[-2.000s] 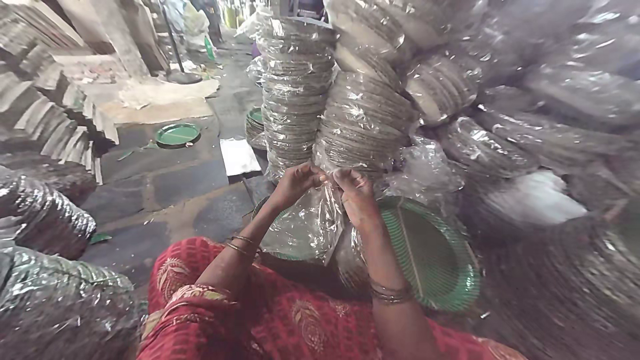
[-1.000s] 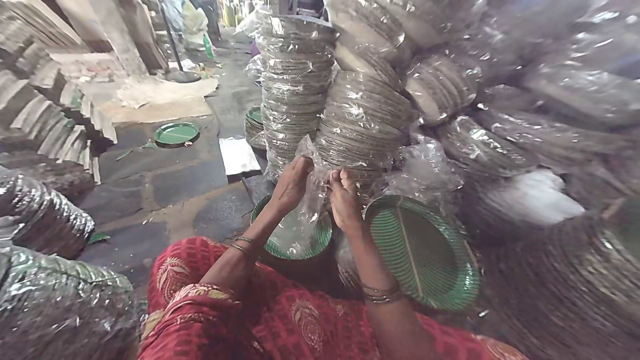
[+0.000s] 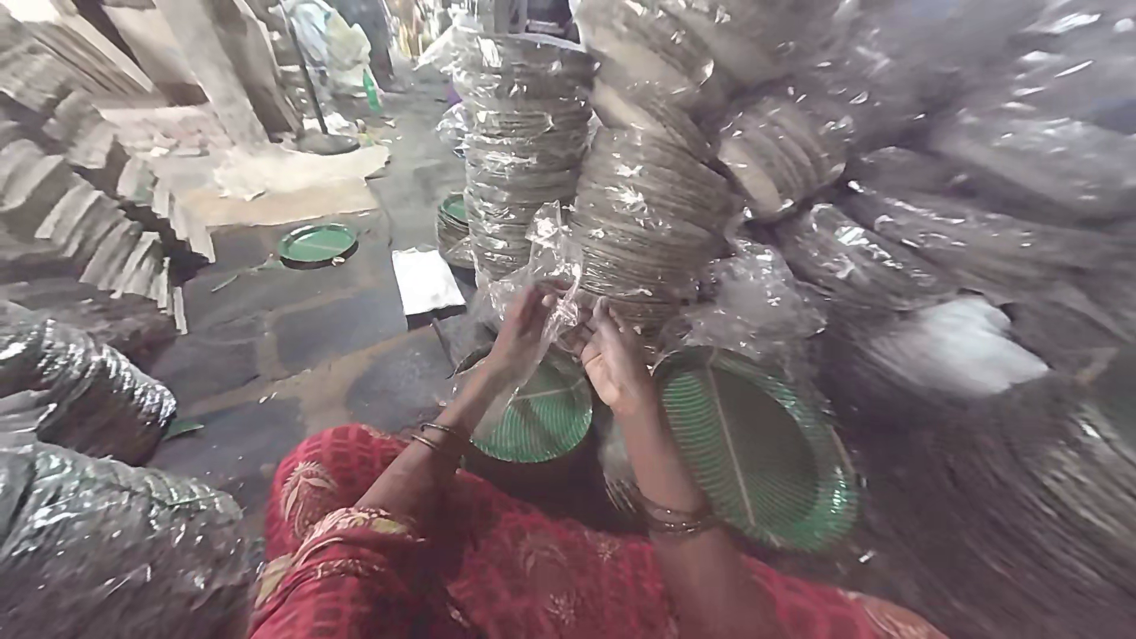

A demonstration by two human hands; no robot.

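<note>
My left hand (image 3: 525,327) grips a clear plastic bag (image 3: 557,257), whose crumpled film rises above the fingers and hangs beside the wrist. Close to its right, my right hand (image 3: 612,355) has its palm turned inward and its fingers partly curled at the bag's edge; whether they pinch the film is unclear. Below and between the hands lies a round green plate (image 3: 532,417) with a leaf-like rib pattern. A larger green plate (image 3: 745,444) rests to the right of my right forearm, which covers part of its left edge.
Tall plastic-wrapped plate stacks (image 3: 528,151) stand ahead, with many more wrapped stacks (image 3: 790,151) on the right. Wrapped bundles (image 3: 106,532) lie at left. On the stone floor are a green plate (image 3: 318,243) and a white packet (image 3: 427,281). Loose plastic film (image 3: 754,297) lies beyond the larger plate.
Two seconds ago both hands were together at the bag's top, with the film hanging over the smaller plate. The hands have since moved apart, and more of that plate shows.
</note>
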